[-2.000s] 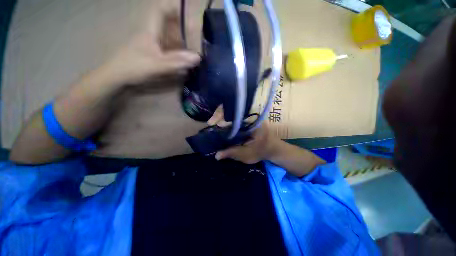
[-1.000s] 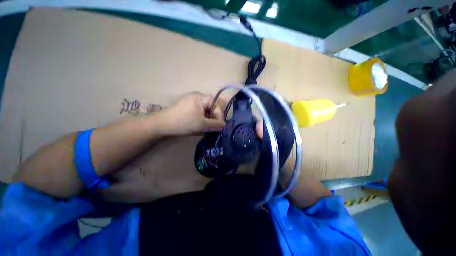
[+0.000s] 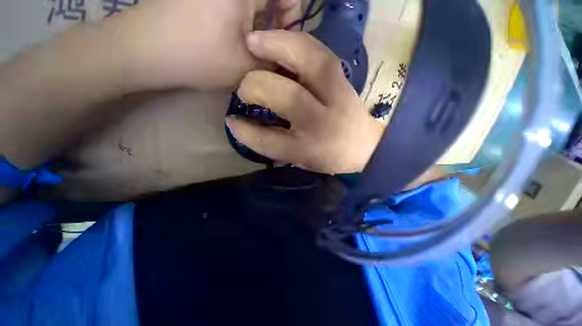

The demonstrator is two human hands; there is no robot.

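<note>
The headset is close to the camera, with its black headband pad [image 3: 440,95] and blurred silver hoops [image 3: 510,184] at the right. My right hand [image 3: 313,105] grips the dark ear cup housing [image 3: 252,137] over the lap, its fingers covering much of it. My left hand [image 3: 217,38] is at the top, its fingertips closed around thin dark wires [image 3: 271,13] and partly cut off by the frame's edge. The black speaker plate [image 3: 348,38] hangs beside my right hand. The cup's inside is mostly hidden.
The cardboard sheet [image 3: 166,140] with handwriting lies under the work. A yellow object [image 3: 517,28] is cut off at the top right. Another person's arm [image 3: 542,248] shows at the right edge. A brown box [image 3: 549,181] is beyond the hoops.
The headset and both hands now appear larger and closer. My right hand, mostly hidden behind the headset before, now shows across the cup. The glue bottle has mostly left the view.
</note>
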